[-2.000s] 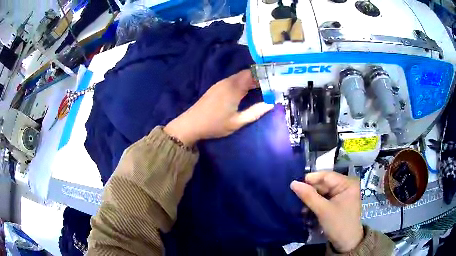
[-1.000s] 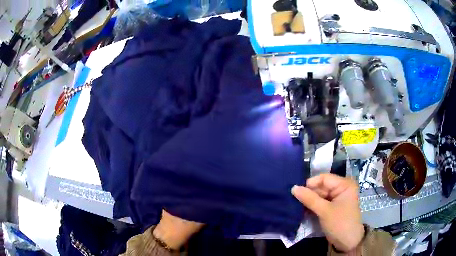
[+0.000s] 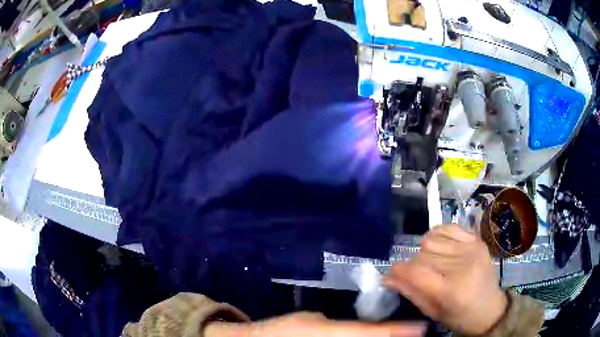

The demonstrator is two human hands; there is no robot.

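Dark navy cloth [image 3: 217, 145] lies in folds left of the sewing machine [image 3: 421, 64], its right edge beside the lit needle area [image 3: 385, 128]. My right hand [image 3: 454, 276] is at the table's front edge, fingers bent and blurred. A crumpled, blurred white piece [image 3: 375, 296] is beside its fingertips; whether they grip it is unclear. My left hand [image 3: 316, 326] is low at the bottom edge, blurred and partly cut off, fingers pointing right; its grip cannot be told. A white strip [image 3: 434, 201] hangs between the machine front and my right hand.
A brown bowl [image 3: 526, 224] with small black labels stands right of the machine. Orange-handled scissors [image 3: 60, 85] lie far left. Dark cloth with patterned trim [image 3: 62, 283] is below the table at left. A ruler strip [image 3: 82, 205] runs along the table front.
My left hand has left the cloth and come to the bottom centre. My right hand has moved lower, away from the cloth's edge. The view has shifted, and the white piece now shows between the hands.
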